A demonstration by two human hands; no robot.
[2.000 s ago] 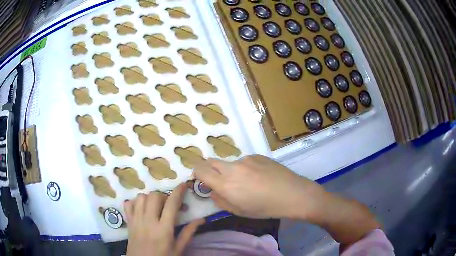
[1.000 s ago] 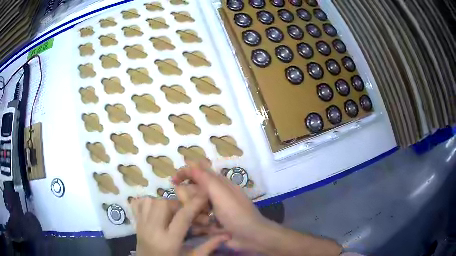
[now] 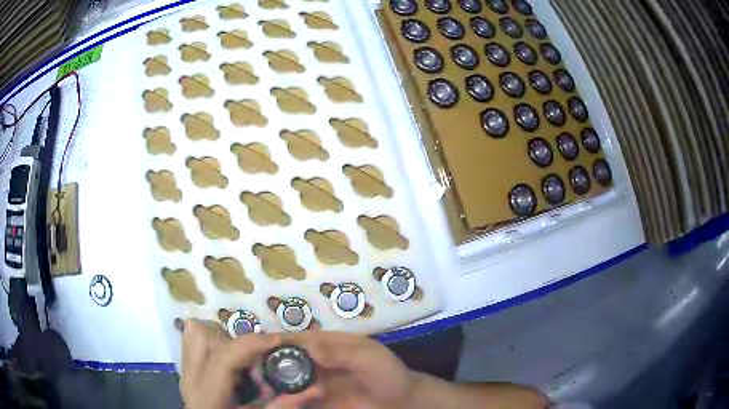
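A coin-like speaker driver (image 3: 289, 369), dark rim and shiny centre facing up, is held at the bottom between my hands. My right hand (image 3: 360, 369) has its fingers around it. My left hand (image 3: 209, 366) is at its left and covers the front left corner cut-out; its grip is blurred and partly hidden. The white foam tray (image 3: 308, 275) has several rows of empty brown cut-outs. In its front row, silver-ringed discs (image 3: 348, 300) sit in the cut-outs. Dark-faced discs (image 3: 522, 200) stand in rows on the brown cardboard sheet (image 3: 472, 172) at right.
A loose silver-ringed disc (image 3: 101, 290) lies left of the foam. A handheld meter (image 3: 20, 216), thin wires, a tan board (image 3: 65, 232) and a green label (image 3: 80, 61) are at left. Stacked ribbed cardboard (image 3: 655, 112) stands at right. The blue-taped bench edge (image 3: 551, 265) runs along the front.
My hands have moved down and left off the front row, uncovering several silver-ringed discs there. A dark-faced disc now shows between them. The bench view has shifted slightly right.
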